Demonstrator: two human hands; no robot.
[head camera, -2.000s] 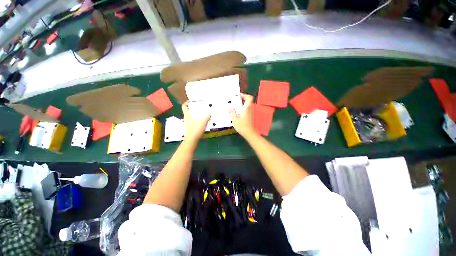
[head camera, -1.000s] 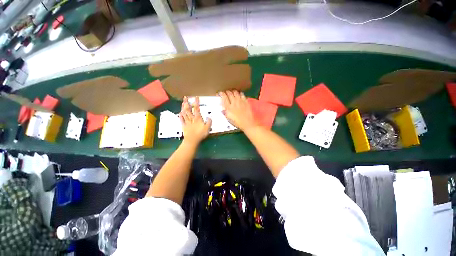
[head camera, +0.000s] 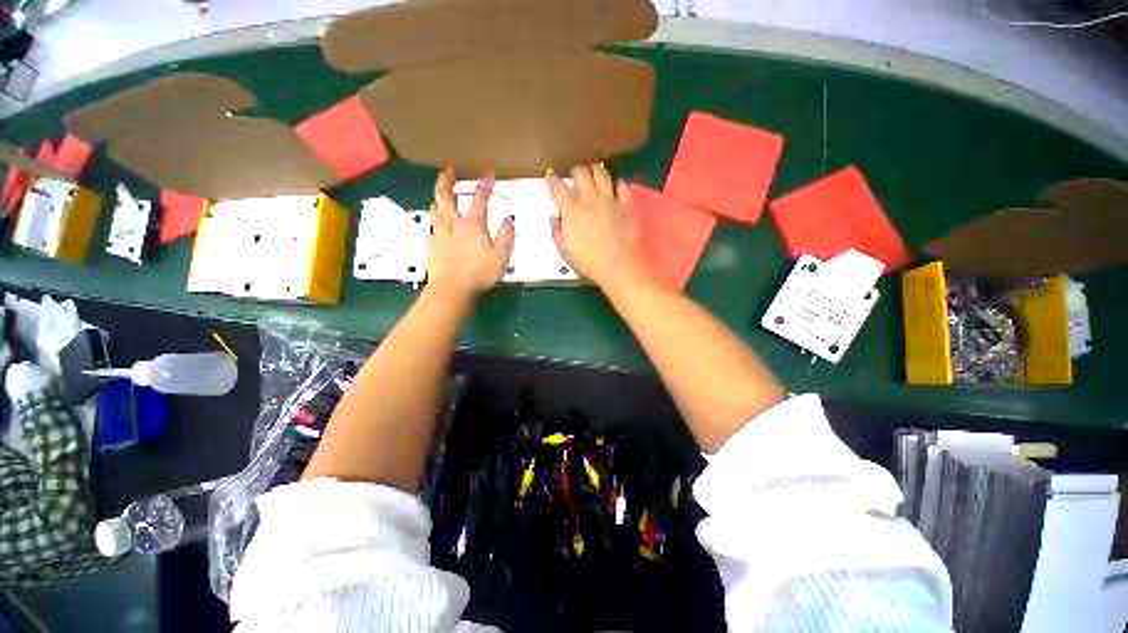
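Note:
A white card insert (head camera: 528, 233) with small dark holes lies flat in the box in front of me, with the box's brown lid (head camera: 507, 109) standing open behind it. My left hand (head camera: 469, 237) rests on the insert's left part, fingers spread. My right hand (head camera: 596, 228) rests on its right part, fingers forward. Neither hand visibly grips anything. The box walls are mostly hidden by the hands and card.
Yellow boxes stand on the green belt at left (head camera: 328, 251) and right (head camera: 928, 324), the right one holding shiny bagged contents. Red-orange squares (head camera: 724, 167) and white pieces (head camera: 823, 305) lie between. Black cables (head camera: 575, 495) heap nearer me; stacked white cards (head camera: 990, 526) stand right.
The insert, earlier held raised between both hands, now lies down in the box with both hands flat on it. The view has shifted, and the boxes appear higher and larger.

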